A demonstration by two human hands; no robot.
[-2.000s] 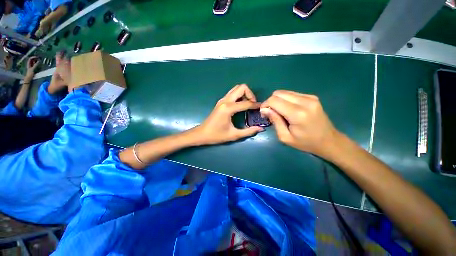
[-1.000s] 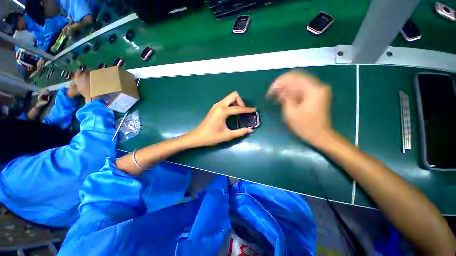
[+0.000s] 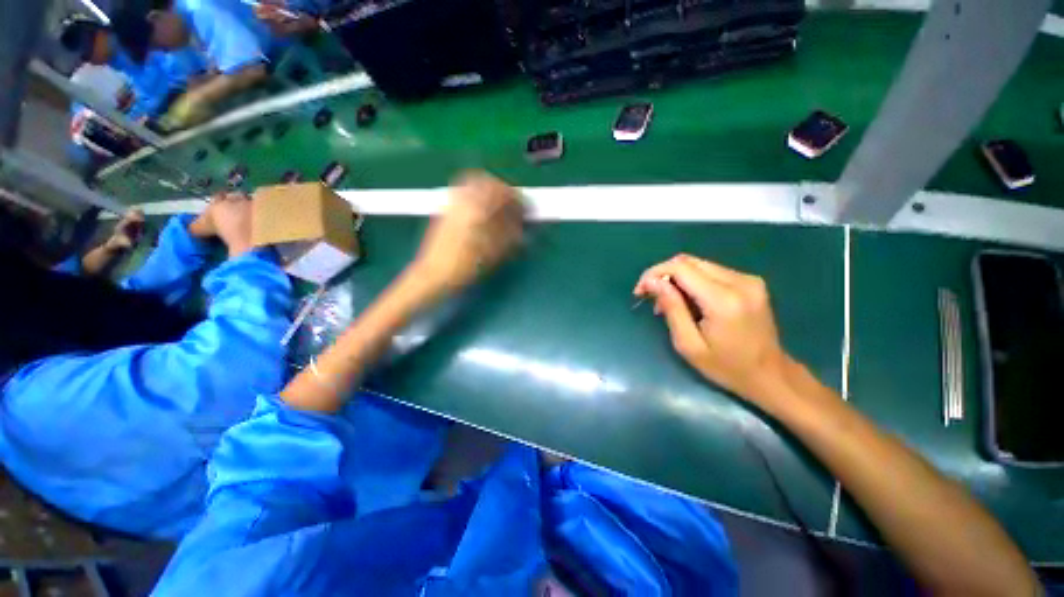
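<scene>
A watch head (image 3: pixel 544 147) lies on the green belt just past the white rail. My left hand (image 3: pixel 476 229) is blurred over the rail, below and left of that watch head; whether it holds anything cannot be told. My right hand (image 3: pixel 720 321) is above the green mat (image 3: pixel 548 315), right of centre, with its fingertips pinched on a thin pointed tool (image 3: pixel 639 306). Only a short thin end of the tool shows; the rest is hidden by the fingers. No watch head is in my right hand.
More watch heads (image 3: pixel 634 121) lie on the belt, with stacked black trays (image 3: pixel 665 53) behind. A grey post (image 3: pixel 922 111) rises from the rail (image 3: pixel 653 204). A carton (image 3: pixel 301 222) and clear bag (image 3: pixel 327 313) are left; thin sticks (image 3: pixel 951 356) and a phone (image 3: pixel 1027 356) right. Workers sit left.
The watch head has left the mat, and one now lies on the belt near my left hand. My left hand has moved up to the rail. My right hand is now still. The view has shifted.
</scene>
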